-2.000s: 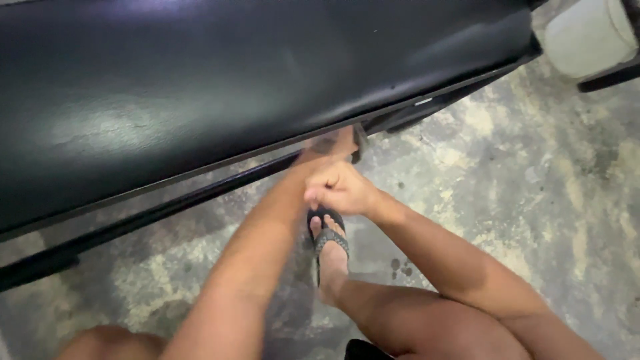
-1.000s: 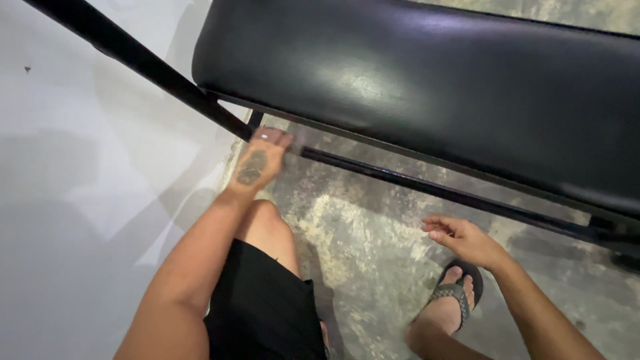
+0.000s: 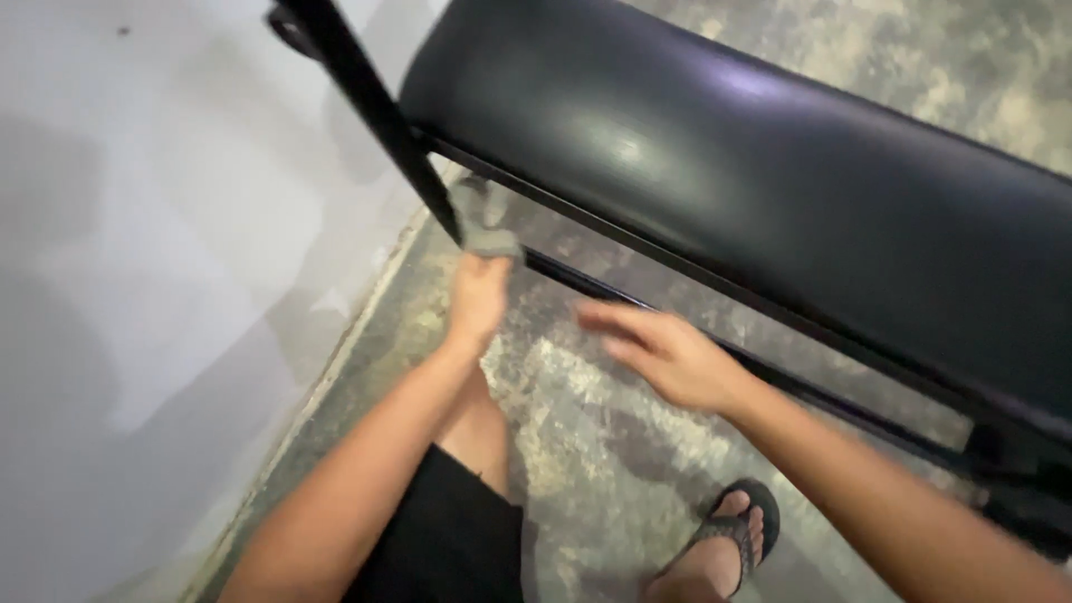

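Note:
A greyish cloth (image 3: 492, 243), blurred, is held in my left hand (image 3: 481, 293), at the corner where a slanted black bar (image 3: 377, 109) meets a lower black rail (image 3: 586, 283). My right hand (image 3: 657, 347) holds nothing; its fingers are apart and point left, just below the rail. Beyond the rail lies the black padded seat (image 3: 712, 159) of a bench, with light shining on its smooth cover.
A pale wall (image 3: 167, 251) rises at the left and meets the mottled concrete floor (image 3: 578, 502). My foot in a dark sandal (image 3: 741, 536) rests on the floor at the lower right. A dark support (image 3: 988, 444) stands under the seat's right end.
A cloth now shows in my left hand at the bar's corner. My right hand has come closer to my left hand. Since the oldest frame the view has swung to the bench's wall end.

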